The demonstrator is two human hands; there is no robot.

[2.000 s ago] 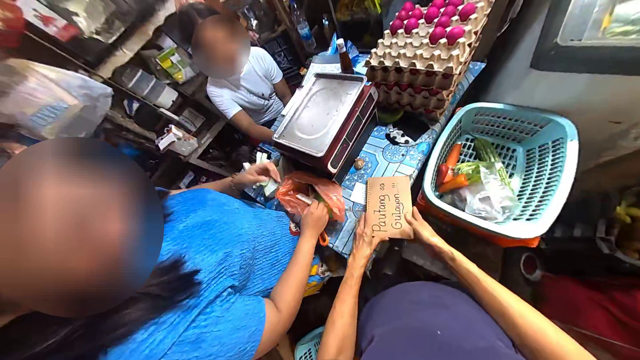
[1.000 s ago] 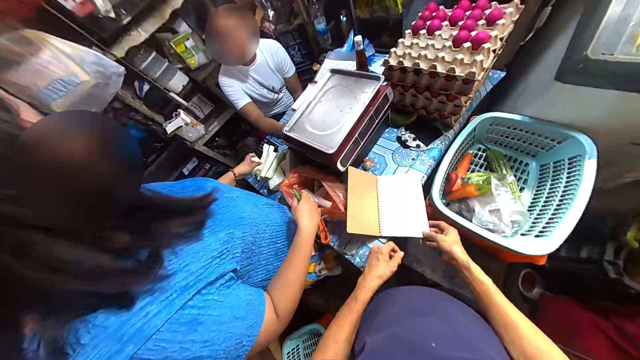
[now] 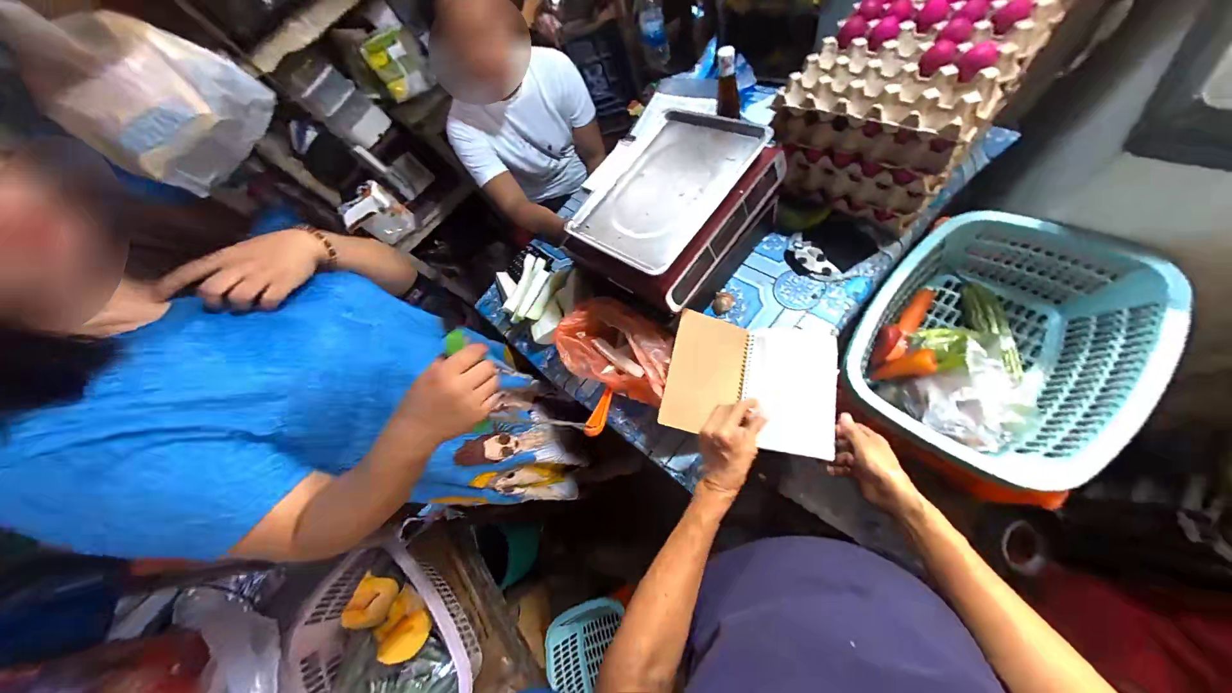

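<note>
An open spiral notebook [image 3: 791, 390] with a brown cover and a blank white page lies at the edge of the table with the blue patterned cloth. My left hand [image 3: 730, 445] is at its lower edge by the spiral, fingers curled; whether it grips the page is unclear. Near the lower right corner of the page is my right hand [image 3: 866, 460], its fingers partly bent. Left of the notebook sits an orange plastic bag [image 3: 616, 348] with pale pieces in it, and an orange-handled tool [image 3: 599, 414] beside it.
A scale with a metal tray [image 3: 679, 192] stands behind the notebook, stacked egg trays [image 3: 871, 125] behind right. At right is a light blue basket [image 3: 1107, 462] of vegetables. A person in blue [image 3: 241, 414] is close at left; another in white [image 3: 534, 125] sits behind.
The notebook, seen closed with writing on its cover two seconds ago, now lies open. My left hand has moved up onto its lower edge. The nearby person's one hand has moved from the bag to the chest.
</note>
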